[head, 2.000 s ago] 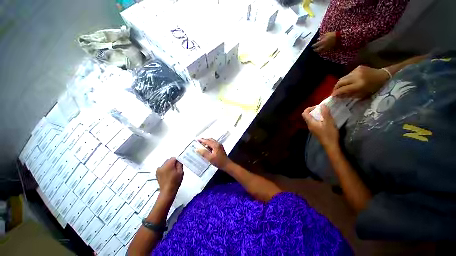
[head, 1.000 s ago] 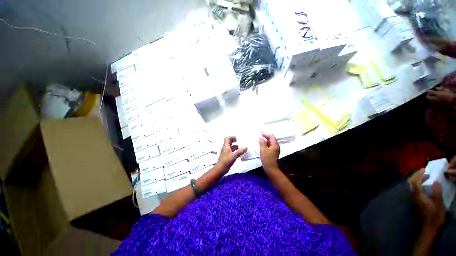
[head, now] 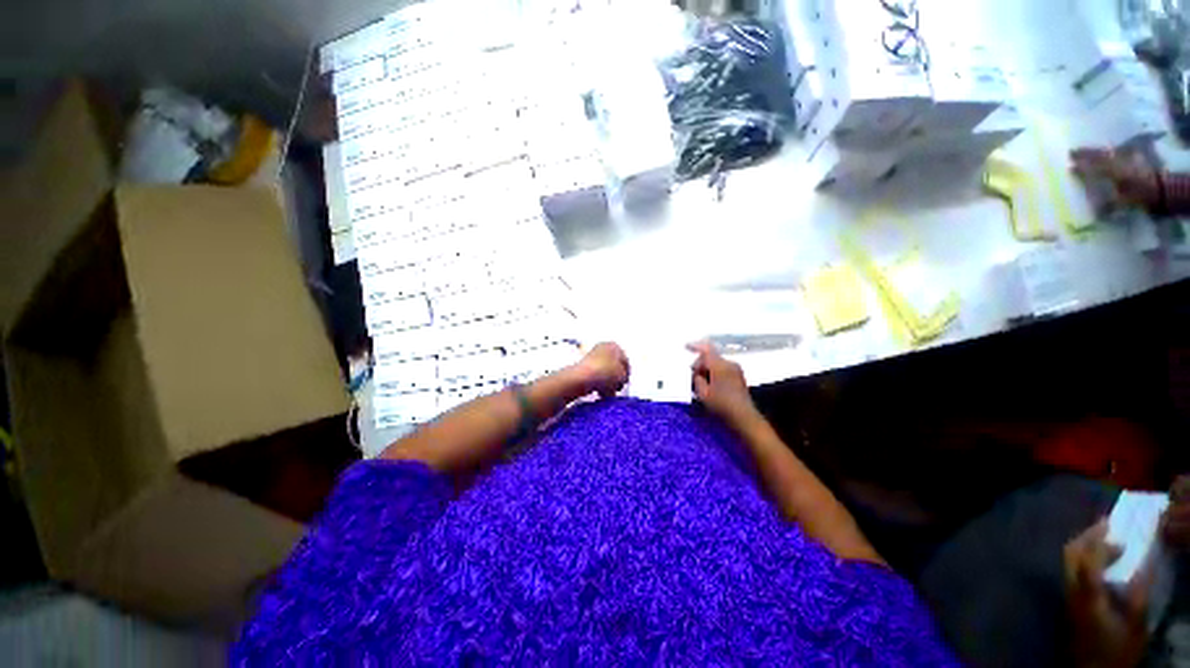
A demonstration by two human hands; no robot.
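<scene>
A white carton [head: 659, 377] with a small dark dot lies between my two hands at the table's near edge; glare washes out its outline. My left hand [head: 604, 369] is curled at its left side and appears to grip it. My right hand [head: 719, 380] is at its right side with the index finger extended; whether it grips the carton cannot be told. Rows of flat white cartons [head: 450, 281] with dark print cover the table to the left.
An open brown box [head: 222, 320] stands left of the table. A black bundle in clear plastic [head: 731, 98] and stacked white cartons [head: 887, 128] are behind. Yellow sheets [head: 914, 307] and a yellow pad [head: 835, 299] lie right. Another person's hands hold a white carton [head: 1133, 535] at lower right.
The view has swung left, bringing in the brown box. My hands have lowered the white item from a tilted hold to the table edge. Another person's hand now reaches near the yellow strips.
</scene>
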